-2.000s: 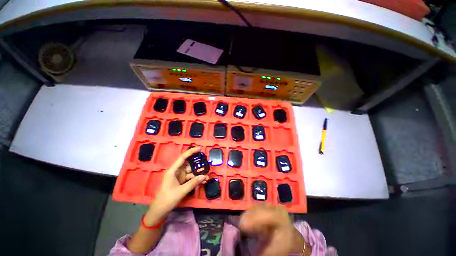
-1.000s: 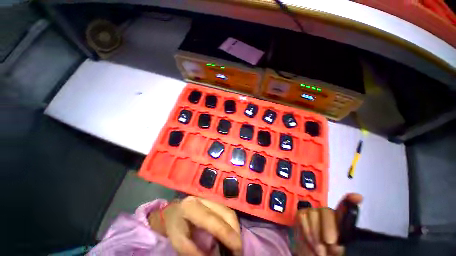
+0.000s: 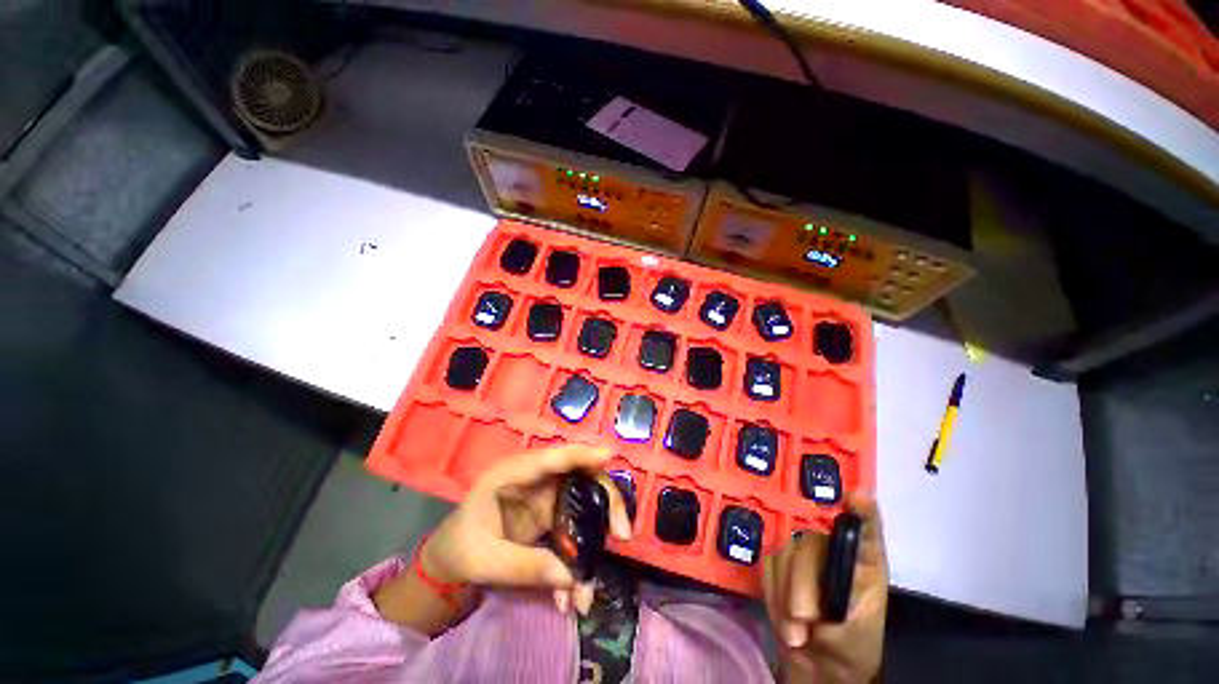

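Note:
My left hand holds a black smartwatch unit between thumb and fingers, tilted, over the tray's near edge. My right hand holds another black unit nearly edge-on, at the tray's near right corner. The red-orange pocketed tray lies on the white bench with rows of black units. Some units in it show small white marks, others are plain black. Several recesses at the near left are empty, and so is one at the right. My left hand hides part of the nearest row.
Two power supply boxes with lit readouts stand behind the tray, a pale card on the left one. A yellow pen lies right of the tray. A round fan is at the far left. A white shelf runs above.
My left hand has moved up over the tray's near edge, its unit now clearly visible. My right hand has moved slightly left, its unit now upright on edge.

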